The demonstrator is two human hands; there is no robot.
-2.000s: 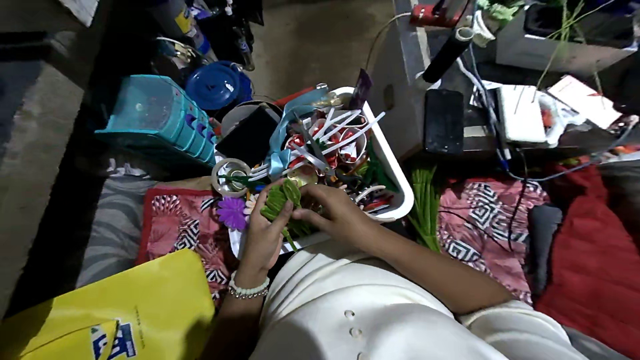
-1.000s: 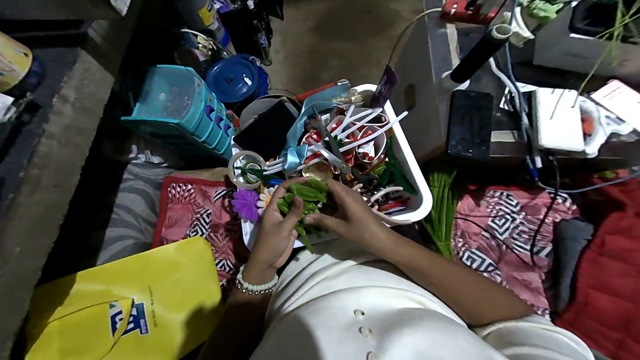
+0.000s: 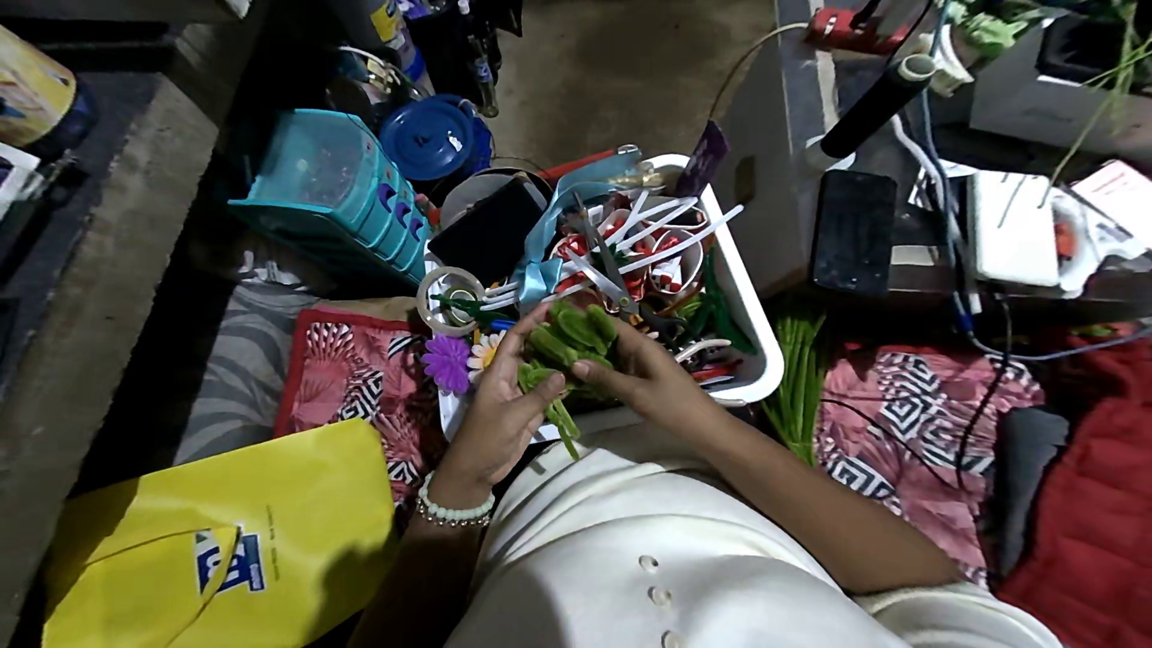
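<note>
My left hand (image 3: pixel 504 418) and my right hand (image 3: pixel 643 369) hold a bunch of fuzzy green stems or loops (image 3: pixel 571 337) between them, over the near edge of a white plastic basket (image 3: pixel 765 360). The bunch looks like bent pipe cleaners. Inside the basket lie scissors (image 3: pixel 598 252), white sticks, red-and-white rolls and a light blue ribbon (image 3: pixel 540 279). A roll of clear tape (image 3: pixel 450 301), a purple flower (image 3: pixel 447 363) and a white daisy (image 3: pixel 484 353) are at its left side, beside my left hand.
A teal drawer unit (image 3: pixel 315 180) and a blue-lidded container (image 3: pixel 427 139) stand at the back left. Lower left lies a yellow bag (image 3: pixel 297 504). Long green pipe cleaners (image 3: pixel 796 387) lie right of the basket. A black phone (image 3: pixel 853 234) rests on the ledge.
My fingers have shifted around the green bunch, which both hands still hold. The view has moved slightly, so the scene sits further right.
</note>
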